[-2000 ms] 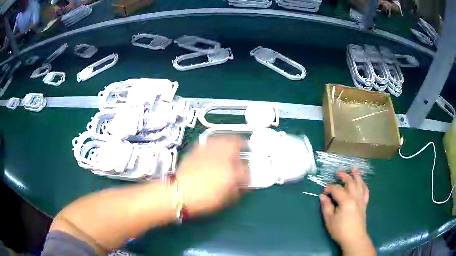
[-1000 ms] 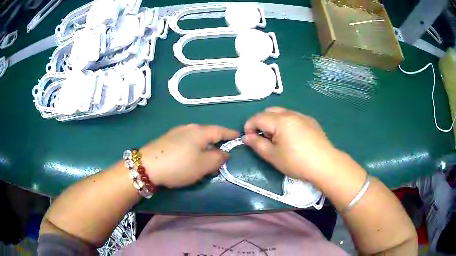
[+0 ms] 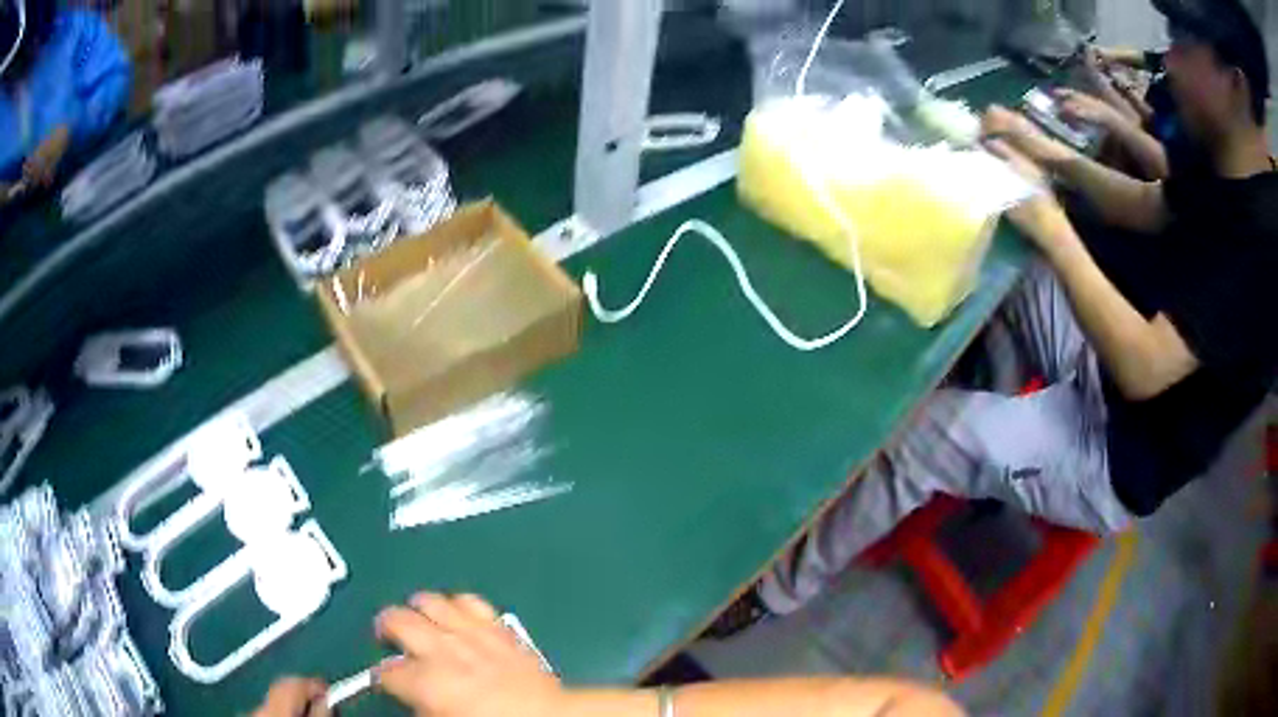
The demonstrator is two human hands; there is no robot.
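Note:
A white plastic frame (image 3: 527, 639) lies at the bottom edge of the view, mostly covered by my right hand and cut off below. My right hand (image 3: 456, 658) is on the frame, its fingers over the frame's rim. My left hand (image 3: 292, 698) shows only as fingertips at the bottom edge, at the frame's left end; the rest is out of view. Whether a thin rod is in my fingers cannot be told. Three laid-out frames with round discs (image 3: 293, 572) lie in a row at the left. A pile of thin silvery rods (image 3: 470, 460) lies above my right hand.
An open cardboard box (image 3: 558, 325) with a few rods stands behind the pile. A white cord (image 3: 729, 261) curves towards a yellow bundle (image 3: 880, 210). Heaped frames (image 3: 63, 616) are at far left. A metal post (image 3: 613, 119) rises behind. A person in black sits at right near a red stool (image 3: 967, 595).
The view has swung to the right, showing the yellow bundle and the seated person. The frame and my hands now sit at the bottom edge, with my left hand largely cut off.

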